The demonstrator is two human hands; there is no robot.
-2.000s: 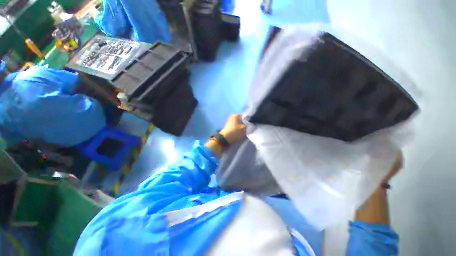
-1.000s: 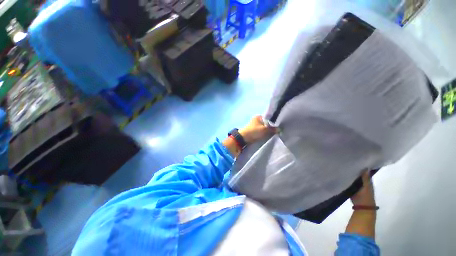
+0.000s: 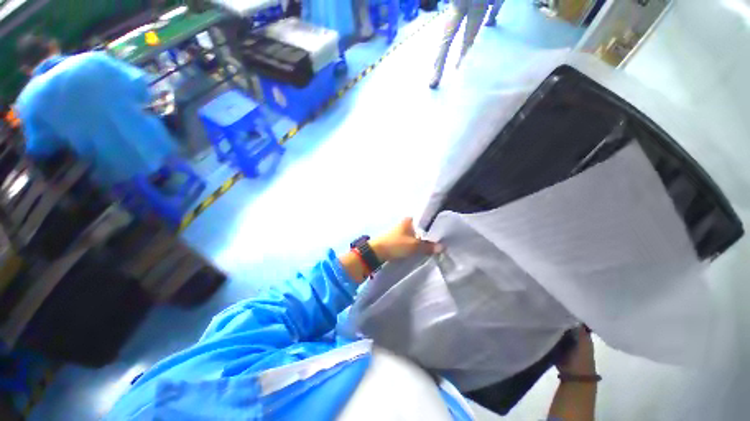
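Observation:
A glossy black blister tray (image 3: 526,156) with raised edges lies tilted in front of me. A limp whitish-grey foam sheet (image 3: 600,230) drapes over its middle and hangs down toward me. My left hand (image 3: 405,243), with a dark wristwatch, is shut on the gathered near-left corner of sheet and tray. My right hand (image 3: 578,349), with a thin bracelet, is at the lower edge, beside a dark tray corner that shows under the sheet. Its fingers are partly hidden by the load.
Blue stools (image 3: 238,131) and a seated person in a blue smock (image 3: 94,107) are at the left. Dark stacked trays (image 3: 82,304) stand at lower left. Yellow-black tape (image 3: 215,201) edges the blue floor. A person's legs (image 3: 460,37) show ahead. A shelf (image 3: 629,29) is at upper right.
The view has moved along the aisle; the nearby tray stacks have shifted, and stools and walking legs show. The sheet has folded back, baring more black tray. Both hands keep their places on the load.

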